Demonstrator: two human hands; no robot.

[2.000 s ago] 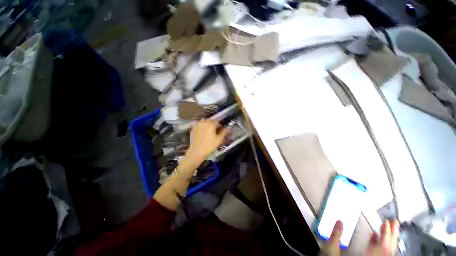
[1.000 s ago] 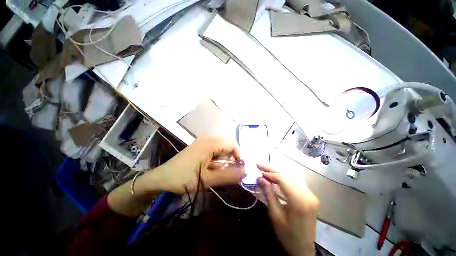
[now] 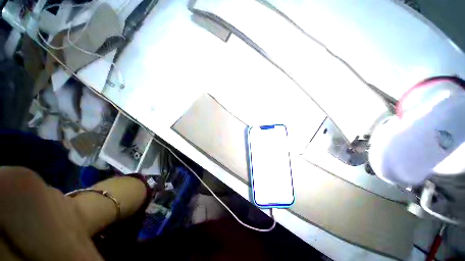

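A smartphone (image 3: 271, 165) with a bright screen and blue edge lies on a curved beige-grey panel (image 3: 352, 206) on the white table. A thin white cable (image 3: 224, 202) runs into its lower end and hangs along the table's front edge. My left hand (image 3: 30, 219) is large, close to the camera and cut off at the lower left, away from the phone. Its fingers cannot be made out, and a thin bracelet is on the wrist. My right hand is not in view.
The sewing machine's round lamp (image 3: 413, 135) stands at the right, with a red pen (image 3: 435, 245) below. A long pale strip (image 3: 301, 63) crosses the table's back. A white drawer (image 3: 127, 145) is open below the left edge, near heaped pieces (image 3: 97, 38) and a blue crate (image 3: 171, 204).
Both hands have left the phone, which now has the cable in its lower end. My left hand has moved to the lower left and my right hand has gone out of view. The view is closer.
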